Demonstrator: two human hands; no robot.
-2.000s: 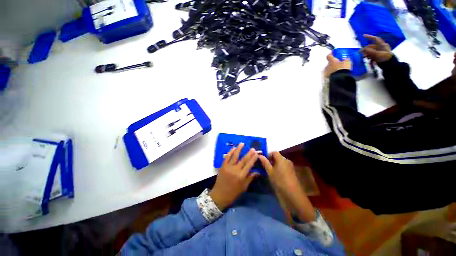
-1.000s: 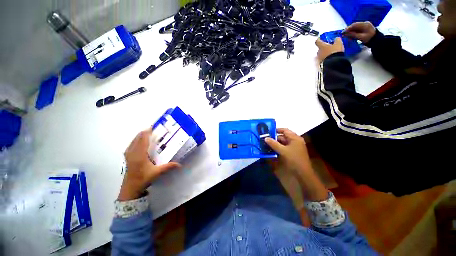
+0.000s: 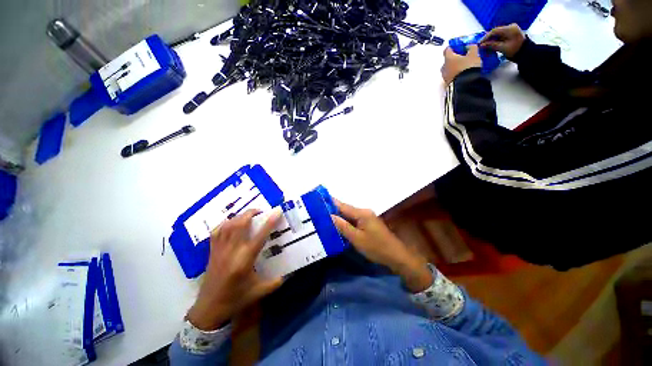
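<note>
My left hand holds a white and blue retail box with a black cable picture, at the table's front edge. My right hand grips the box's blue right end, where a bit of the blue blister tray shows. How far the tray sits inside the box, and its cable, are hidden. The flat stack of retail boxes lies on the table, partly behind my left hand.
A black cable pile lies at the centre back, a single cable left of it. A second box stack and vacuum flask stand back left, packed boxes front left. A person works at right.
My left hand has taken a box from the stack and brought it right. The open tray with its coiled cable, earlier in my right hand, is now mostly hidden at the box.
</note>
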